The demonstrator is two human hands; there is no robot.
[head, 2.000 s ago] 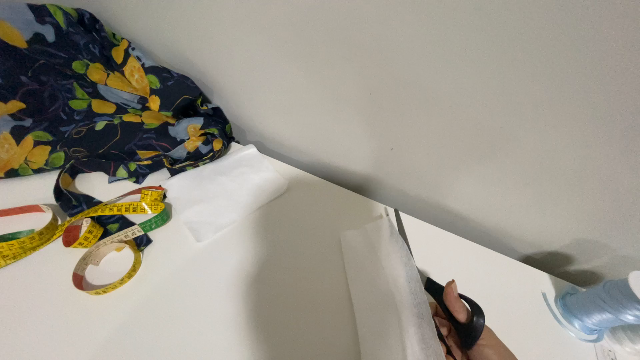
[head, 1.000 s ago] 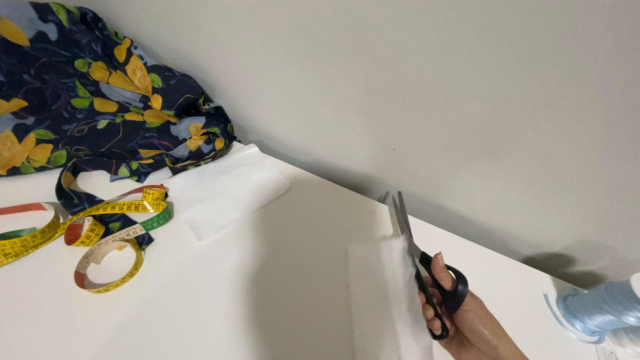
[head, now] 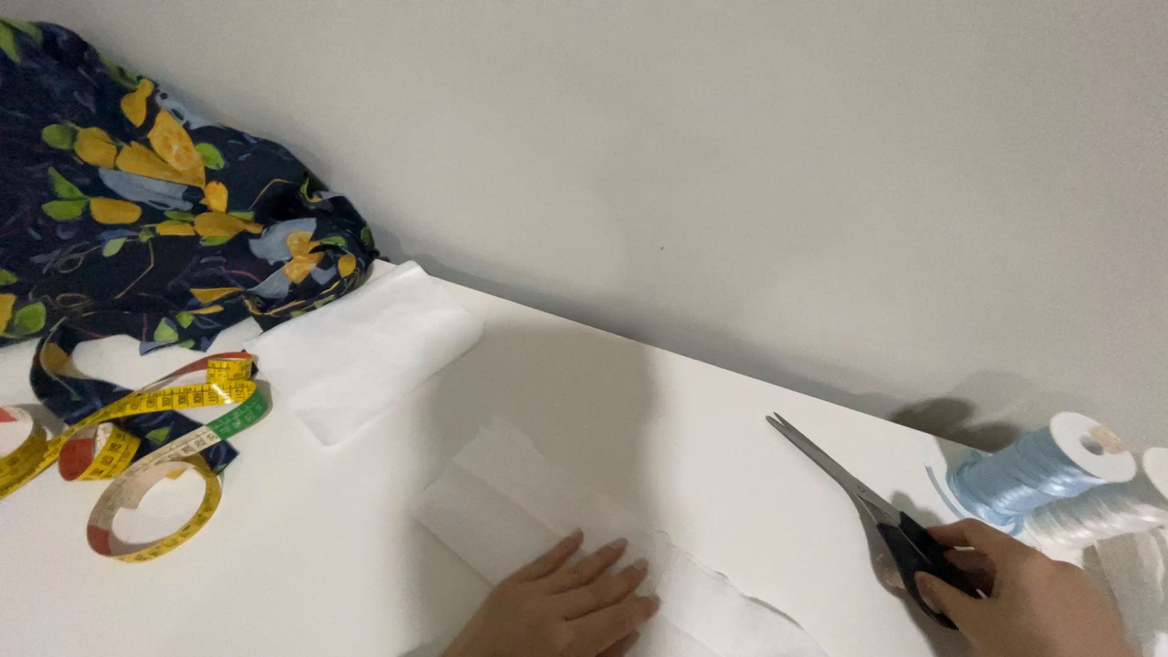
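My left hand (head: 570, 602) lies flat, fingers spread, on a thin white sheet (head: 511, 493) near the bottom middle. That sheet's cut edge runs off to the lower right. At the lower right, my right hand (head: 1013, 584) holds a pair of scissors (head: 876, 506) by its black handles, the blades nearly closed and pointing up and left, just above or on the table. Another white piece (head: 374, 351), folded or layered, rests between the sheet and the floral fabric. Whether the sheet is cloth or paper, I cannot tell.
Dark floral fabric (head: 182, 201) is heaped at the upper left against the wall. Below it a yellow tape measure (head: 155, 547) lies in loops over a dark fabric strip (head: 82, 383). Spools of light blue ribbon (head: 1031, 474) and white ribbon (head: 1104, 511) lie at the right edge by the wall.
The scissors have moved right, away from the white sheet, with my right hand now gripping them from the side. My left hand has come into view, and the sheet lies flat at a new angle.
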